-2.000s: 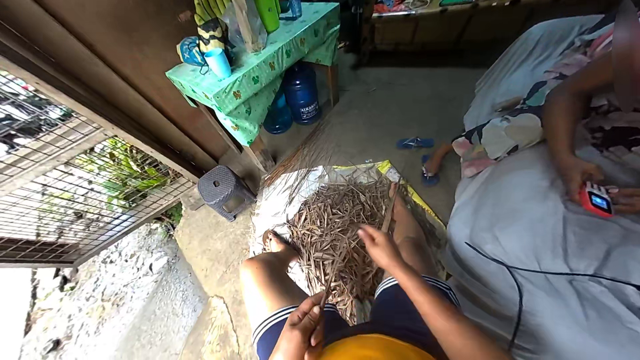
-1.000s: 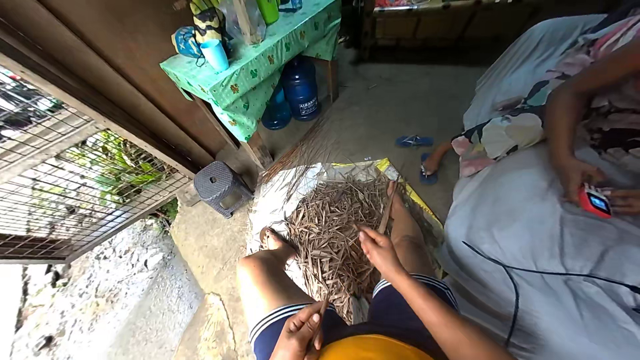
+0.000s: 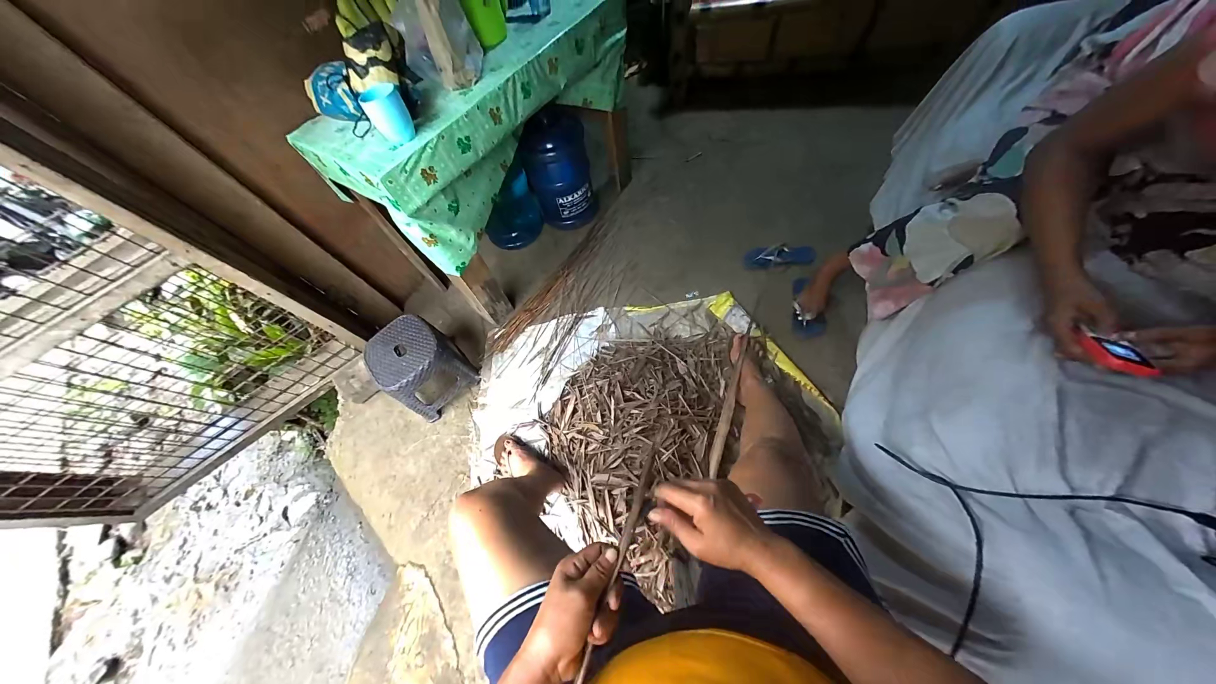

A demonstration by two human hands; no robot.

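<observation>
My left hand is closed around a thin dried leaf strip that slants up over the pile. Just right of that strip is my right hand, its fingers curled near the strip; whether it holds something is hard to tell. A longer flat brown strip lies along my right shin, its lower end by my right hand. Between my legs a heap of short dried leaf pieces rests on a white and yellow sack. Thin dark midribs fan out at the sack's far left edge.
A grey plastic stool stands left of the sack. Beyond it are a table with a green cloth and blue water jugs. Blue flip-flops lie ahead. At right, a person holds a red device above a grey sheet with a black cord.
A strip now reaches from my left hand up past my right fingers. My right hand has moved down toward my left hand.
</observation>
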